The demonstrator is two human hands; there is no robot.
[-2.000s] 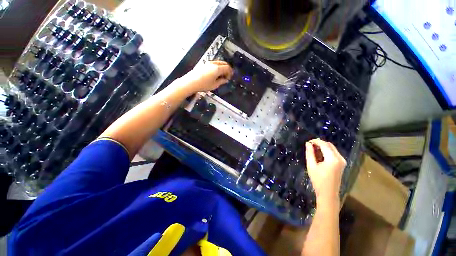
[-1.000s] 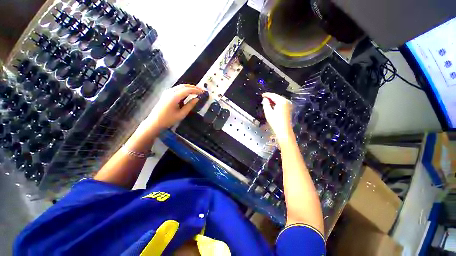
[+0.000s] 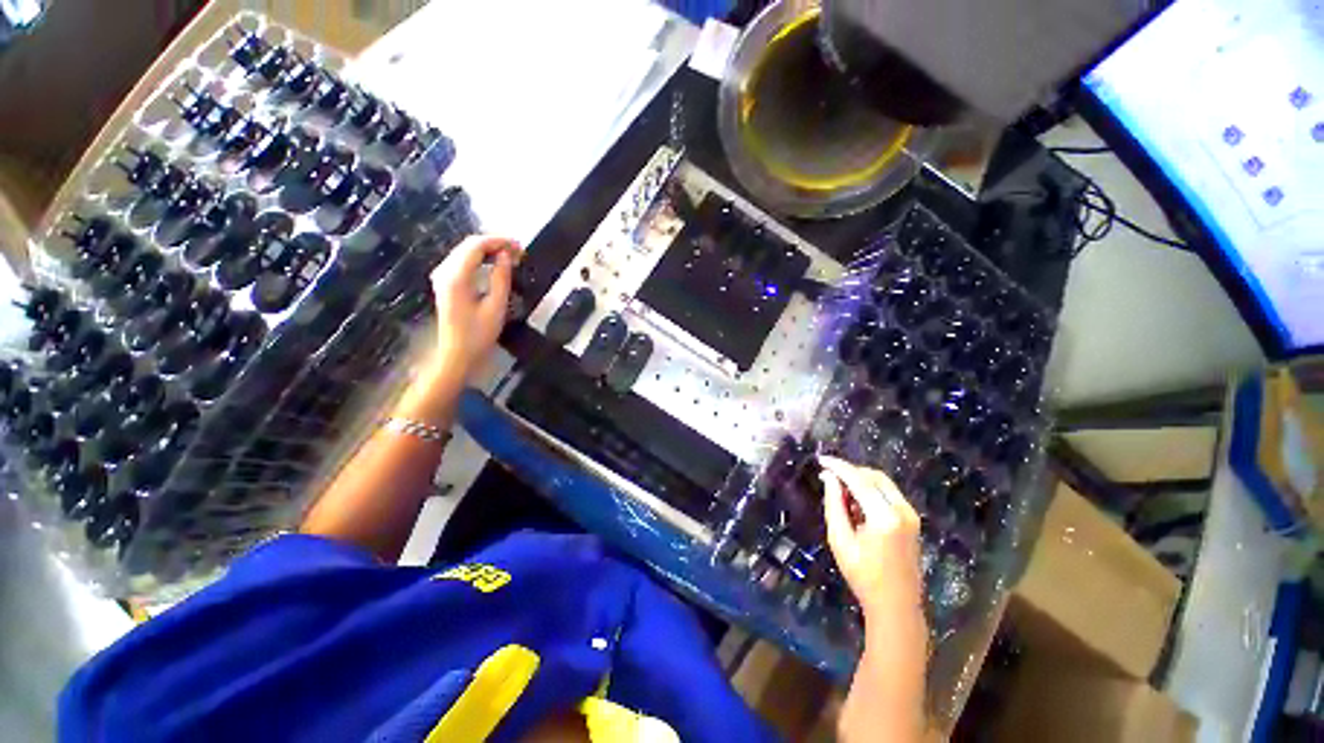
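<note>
My left hand [image 3: 472, 302] is at the left edge of the black table, left of the perforated plate [image 3: 683, 385], fingers curled; whether it holds a part is unclear. My right hand [image 3: 876, 544] is over the near part of the clear blister tray [image 3: 944, 327], thumb and fingertips close together; a dark patch shows between them, too unclear to name. Three glossy black parts [image 3: 603, 344] lie side by side on the plate's near left part. The dark marking fixture [image 3: 712, 290] sits on the plate with black parts along its far side.
A tall stack of blister trays [image 3: 218, 240] with black parts stands at left. The laser head's clear ring [image 3: 813, 109] is beyond the plate. White sheets [image 3: 508, 95] lie behind the stack. A monitor [image 3: 1234, 160] and cables [image 3: 1111, 203] are upper right, a cardboard carton [image 3: 1096, 581] lower right.
My right hand has moved from the fixture back to the near part of the right tray. My left hand has moved left off the plate, where a third black part now shows beside the other two.
</note>
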